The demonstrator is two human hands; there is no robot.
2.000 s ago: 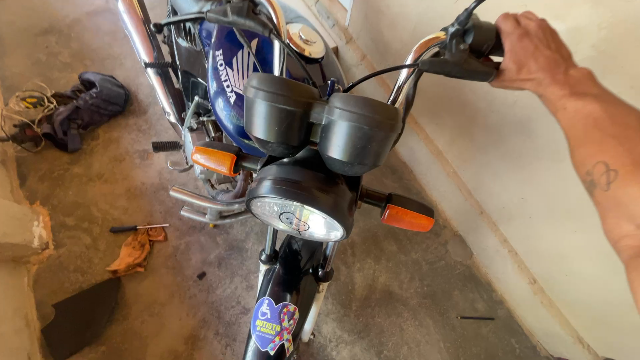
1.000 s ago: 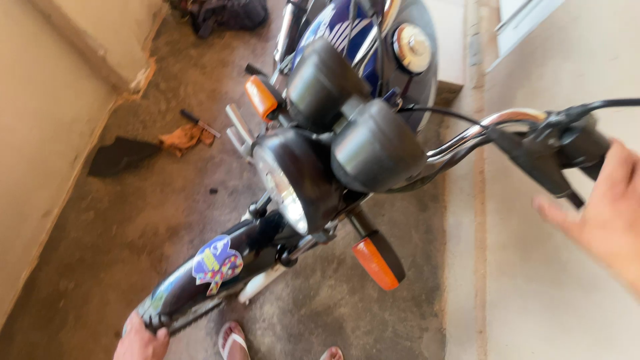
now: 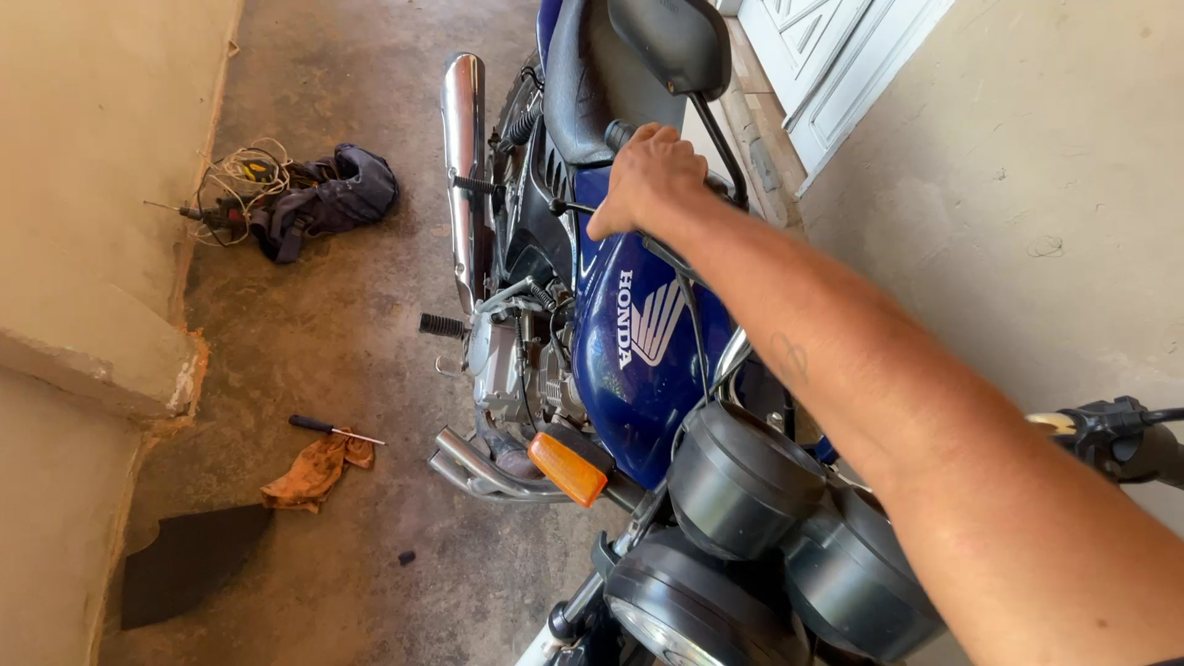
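My right hand (image 3: 652, 176) is closed around a black rubber handlebar grip (image 3: 620, 134) of a blue Honda motorcycle, above the front of the seat. A hand lever with a ball end (image 3: 559, 206) sticks out beside the thumb. A black rear-view mirror (image 3: 675, 42) stands on its stalk above the hand. My forearm passes over the blue fuel tank (image 3: 620, 388) and hides part of the handlebar. Below lie the two black gauge housings (image 3: 740, 481), the round headlight (image 3: 694, 601) and an orange turn signal (image 3: 567, 469). My left hand is out of view.
On the concrete floor at left lie a dark bag (image 3: 333, 199) with coiled cord, a screwdriver (image 3: 314, 424) on an orange cloth (image 3: 310, 476), and a dark flat sheet (image 3: 194, 564). Walls stand on both sides, with a white door (image 3: 832, 83) at upper right.
One second ago my left hand was at the front fender and my right was beside the grip at the other end of the handlebar. Now my right hand holds the opposite grip. The view has shifted.
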